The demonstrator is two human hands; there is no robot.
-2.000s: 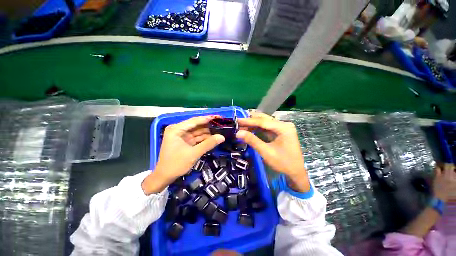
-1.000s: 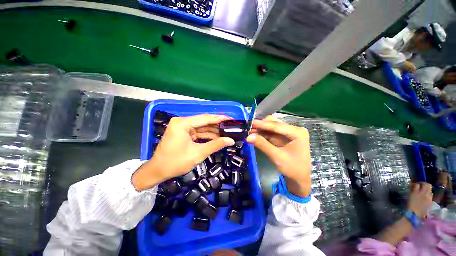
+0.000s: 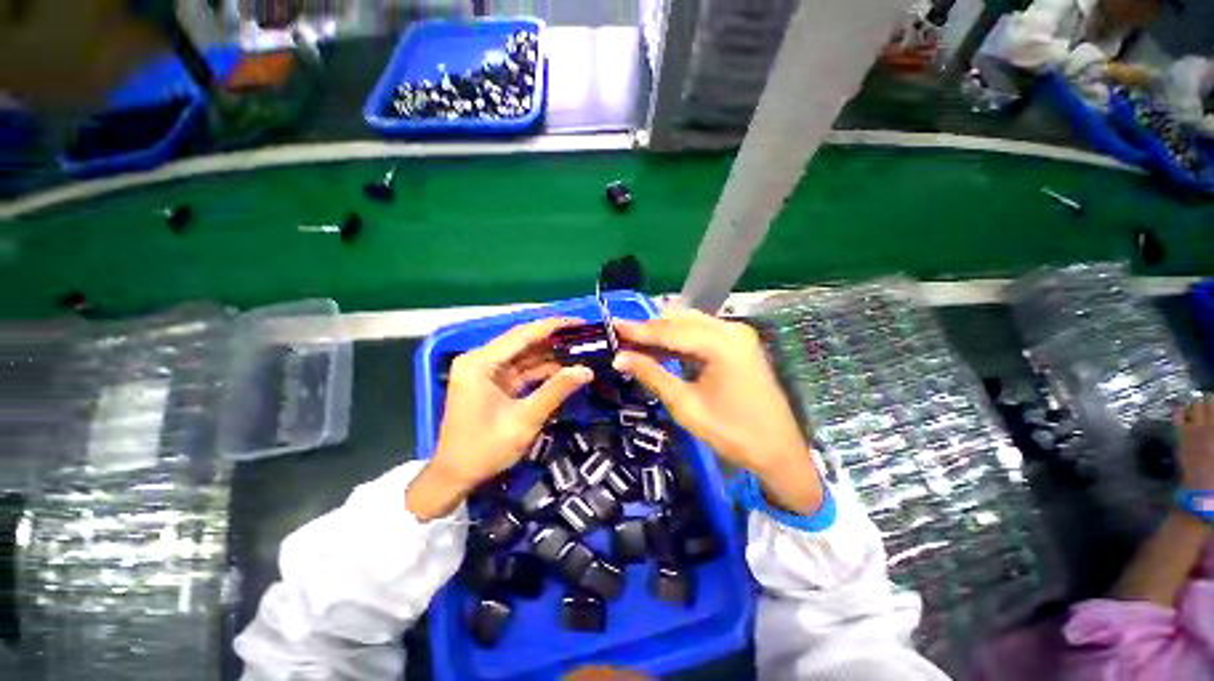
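Note:
My left hand (image 3: 513, 399) holds a black plastic housing (image 3: 582, 349) between thumb and fingers, above the far part of the blue parts bin (image 3: 453, 652). Its pale slot faces me, and a little red shows at its top left. My right hand (image 3: 712, 386) pinches a thin circuit board (image 3: 606, 314) standing upright at the housing's right side. Whether the board is seated in the housing cannot be told. Many loose black housings (image 3: 581, 611) lie in the bin below my hands.
Black assemblies (image 3: 350, 228) lie on the green conveyor belt (image 3: 466, 246) beyond the bin. A grey slanting post (image 3: 772, 146) rises right of centre. Clear blister trays (image 3: 905, 452) lie on both sides, with a clear plastic box (image 3: 286, 386) at left. A neighbour's pink sleeve (image 3: 1145, 639) is at lower right.
The view has shifted, and the assemblies on the belt have changed position. Both hands stay at the housing and board. The board's visible angle has changed slightly.

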